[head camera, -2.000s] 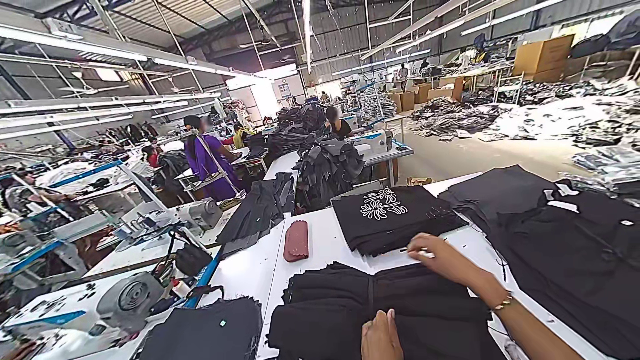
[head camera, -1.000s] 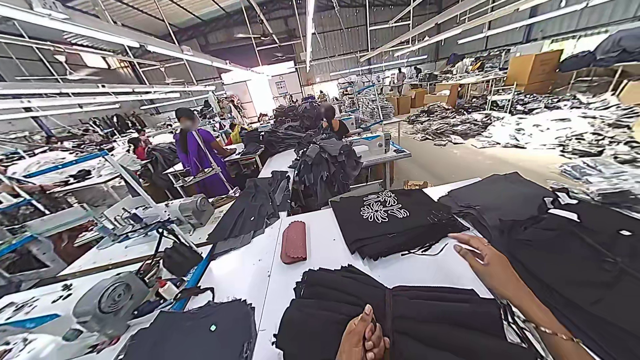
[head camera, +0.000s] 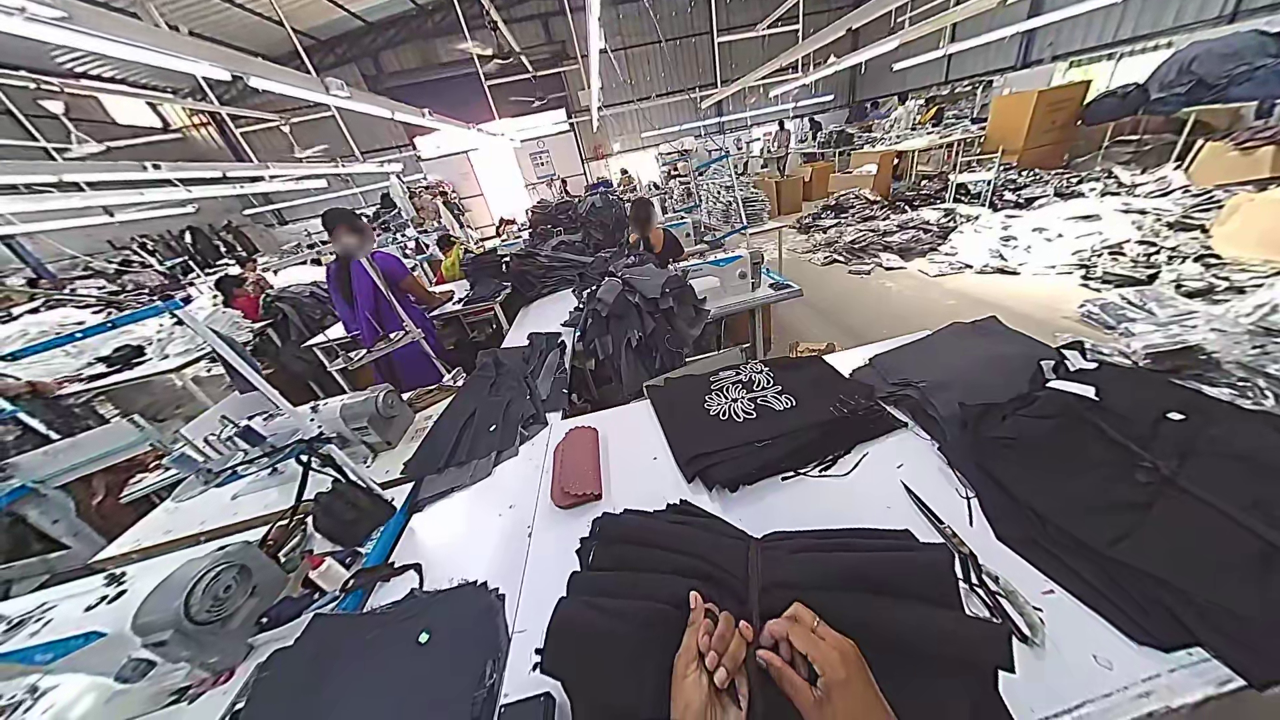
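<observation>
A bundle of black fabric pieces (head camera: 860, 590) lies on the white table in front of me, gathered at its middle by a dark strip (head camera: 755, 575). Both hands are at the near part of this strip. My left hand (head camera: 712, 655) has curled fingers just left of it, and my right hand (head camera: 815, 660) pinches close by on the right. The fingers seem to hold the dark strip, though it is largely hidden between them. Fabric scissors (head camera: 965, 560) rest at the bundle's right side.
Black panels with a white print (head camera: 750, 395) lie beyond the bundle, a red case (head camera: 577, 467) to their left. Dark fabric stacks flank it at left (head camera: 380, 650) and right (head camera: 1130, 480). A sewing machine (head camera: 215, 600) stands far left. A person in purple (head camera: 380, 300) stands farther back.
My right hand has come from the bundle's far right side to its middle, beside my left hand. The scissors now show where my right hand and forearm were.
</observation>
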